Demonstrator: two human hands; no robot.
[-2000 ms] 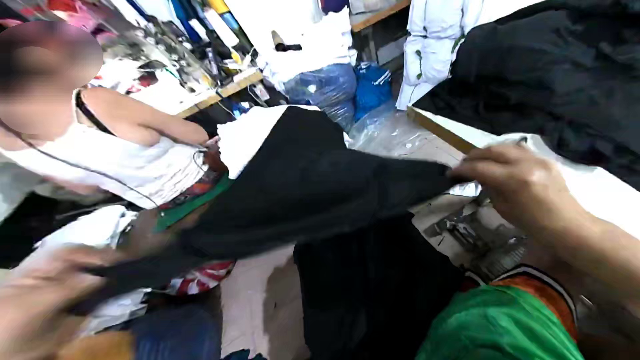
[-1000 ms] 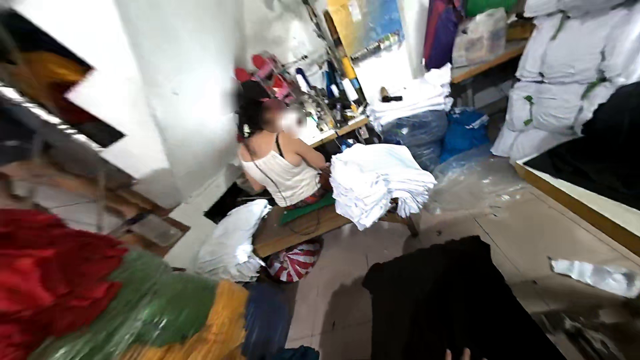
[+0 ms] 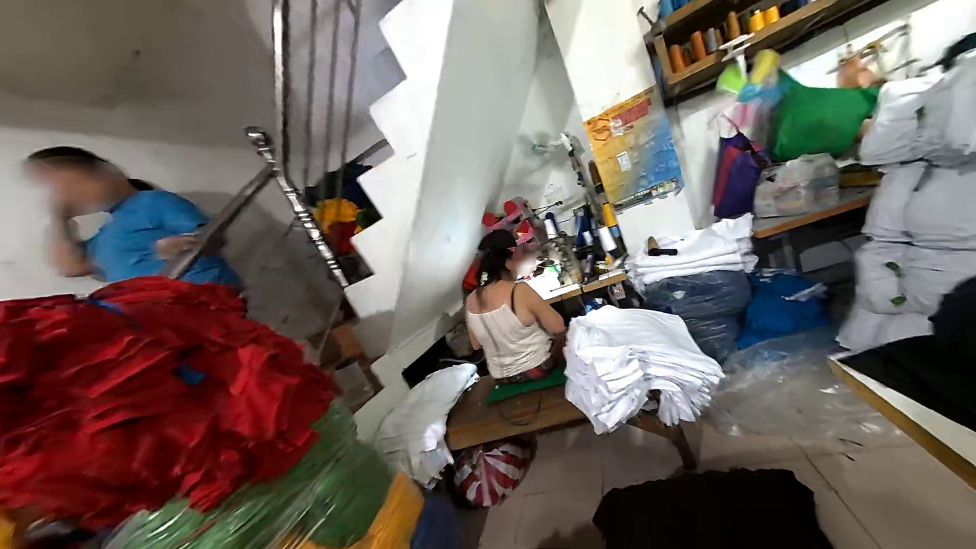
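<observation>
Neither my left hand nor my right hand shows in the head view now. Black fabric (image 3: 713, 511) lies low at the bottom edge, right of the middle. Beyond it, a stack of folded white cloth (image 3: 640, 366) rests on the end of a wooden bench (image 3: 480, 419). A heap of red fabric (image 3: 152, 389) fills the lower left, on top of a green plastic-wrapped bundle (image 3: 335, 480). What my hands hold or touch is hidden from view.
One person (image 3: 507, 320) sits on the bench at a sewing machine (image 3: 564, 259); another in blue (image 3: 152, 229) is by the stair railing (image 3: 297, 206). A table edge (image 3: 907, 427) with black cloth juts in at right. White bundles (image 3: 900, 229) stand behind it.
Two seconds ago both hands held a black cloth stretched between them; now neither hand is visible. The view has swung up and left.
</observation>
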